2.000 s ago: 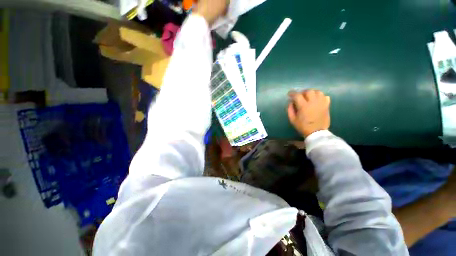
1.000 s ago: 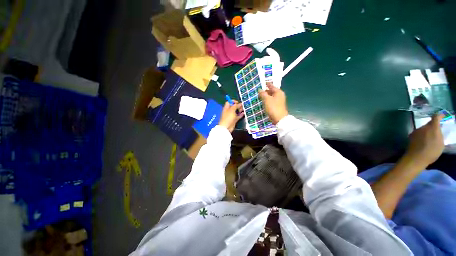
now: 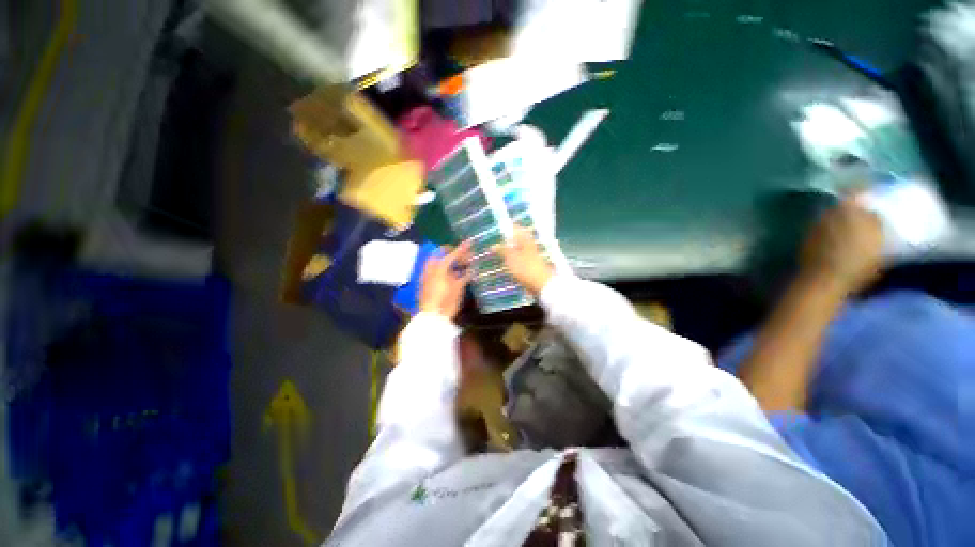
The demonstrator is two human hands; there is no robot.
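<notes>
The sticker sheet (image 3: pixel 470 198), with rows of small blue-green labels, lies at the bench's near left edge, with white sheets beside it. My right hand (image 3: pixel 526 262) is on its lower right part, fingertips on the sheet, and appears to grip it. My left hand (image 3: pixel 444 281) is at the sheet's lower left edge, fingers bent, beside a small blue box or card (image 3: pixel 414 288). The picture is blurred, and whether my left hand holds anything cannot be told.
An open brown carton (image 3: pixel 340 126) and a pink cloth (image 3: pixel 433 139) lie beyond my left hand. White papers (image 3: pixel 524 86) lie on the green bench (image 3: pixel 695 160). Another person's hand (image 3: pixel 845 244) is at white items on the right. Blue crates (image 3: pixel 123 395) stand at the left.
Since the first frame my left hand has come back from the far side to the sheet, and my right hand has moved left from the bare bench onto it. The other person's hand has come into view.
</notes>
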